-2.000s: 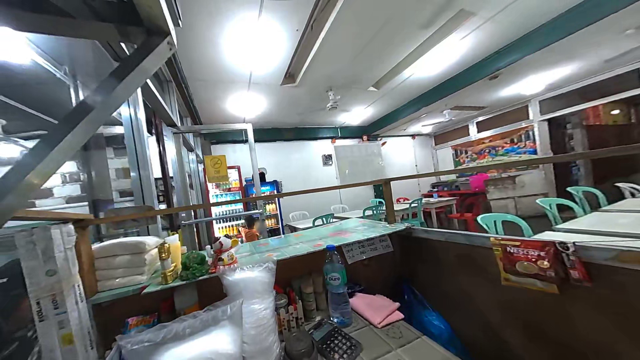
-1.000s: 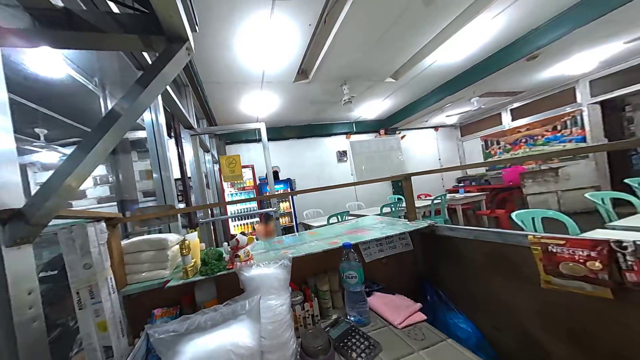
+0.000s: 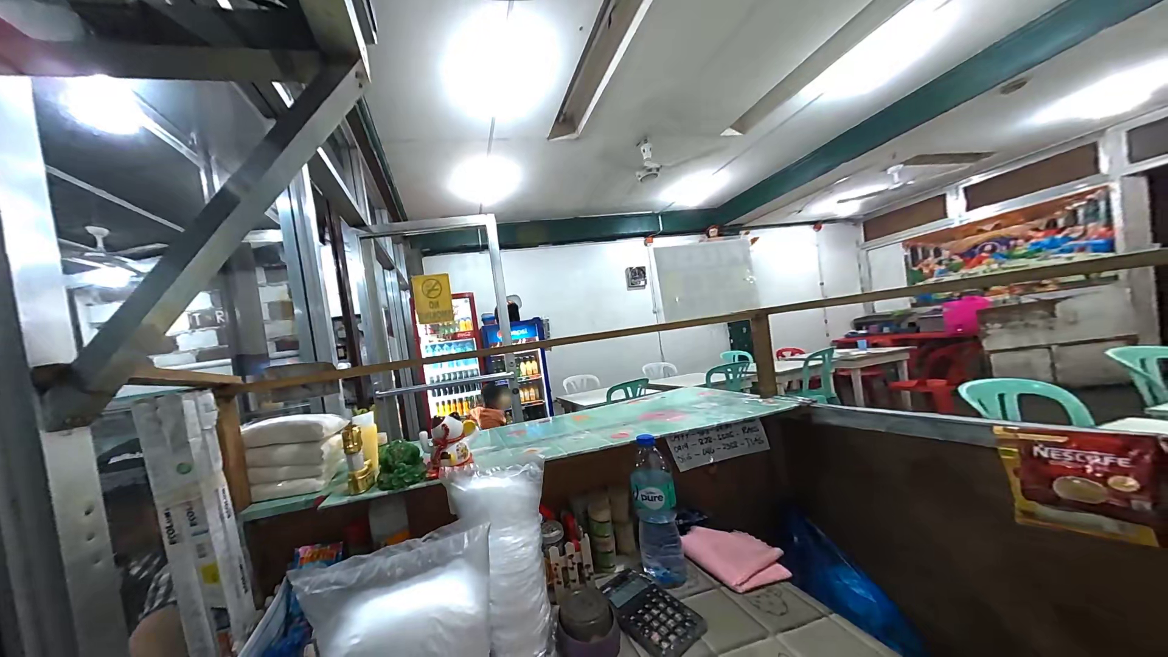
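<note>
Neither my left hand nor my right hand shows in the head view. Just ahead, two clear plastic bags with white contents, one lying (image 3: 392, 593) and one upright (image 3: 502, 547), stand at the tiled counter's left side. Right of them are a dark lidded jar (image 3: 586, 620) and a black calculator (image 3: 652, 613). A blue-capped water bottle (image 3: 659, 520) stands behind the calculator, beside a folded pink cloth (image 3: 735, 557). On the raised green ledge (image 3: 630, 411) sit stacked white packs (image 3: 294, 456), a gold figurine (image 3: 358, 461), a green ornament (image 3: 401, 465) and a white-and-red cat figurine (image 3: 449, 443).
A wooden rail (image 3: 639, 328) crosses above the ledge. A blue plastic bag (image 3: 844, 584) lies by the dark partition, where a red coffee pack (image 3: 1086, 484) hangs. Beyond are green chairs (image 3: 1027, 401), white tables (image 3: 858, 358), drink coolers (image 3: 447, 356) and a person (image 3: 491, 406) near them.
The view has turned slightly left, so the counter things sit farther right in it. Nothing on the counter has plainly moved.
</note>
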